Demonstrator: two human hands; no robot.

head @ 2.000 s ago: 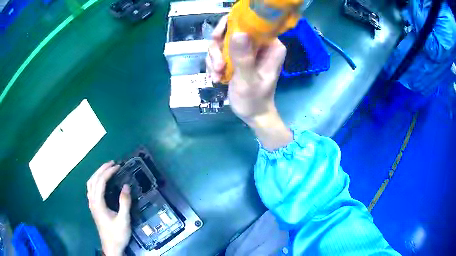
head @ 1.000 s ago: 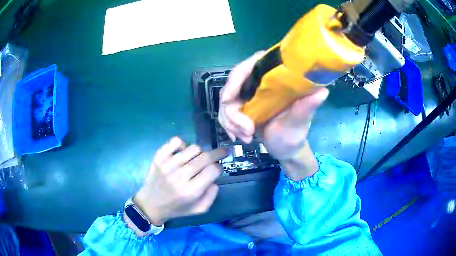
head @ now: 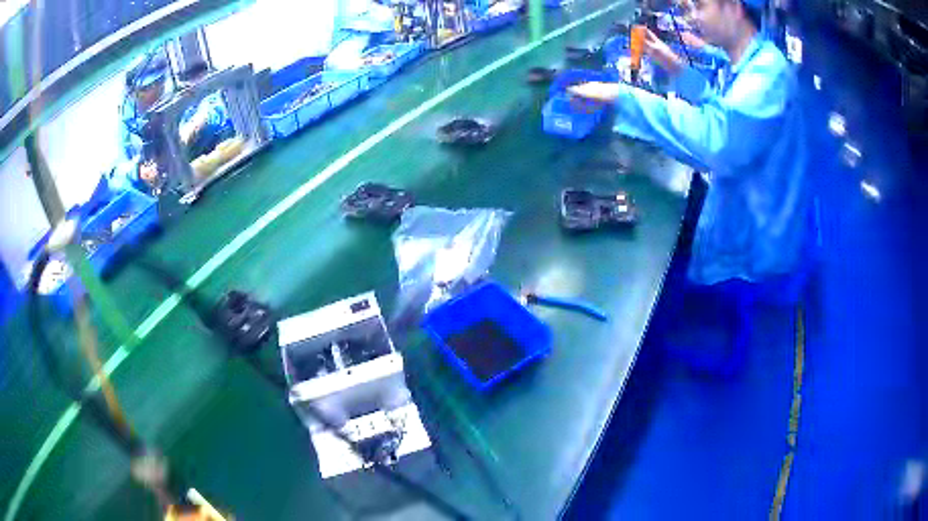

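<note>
Neither my left hand nor my right hand is in the picture. The white screw feeder stands nearest, with an open dark top and a small dark mechanism at its front. A blue bin with dark contents stands right of it. A yellow-orange piece, apparently the top of the electric screwdriver, is cut off by the bottom edge at left, under a blurred hanging cable. The grip is out of view.
Black housings lie spaced along the green bench. A clear plastic bag lies behind the blue bin, a blue tube to its right. Another worker in a blue smock stands at the far right bench edge. Blue totes line the far side.
The view has swung up and to the right along the bench. Both my hands, the paper sheet and the housing in its fixture have left the picture; the other worker is now visible.
</note>
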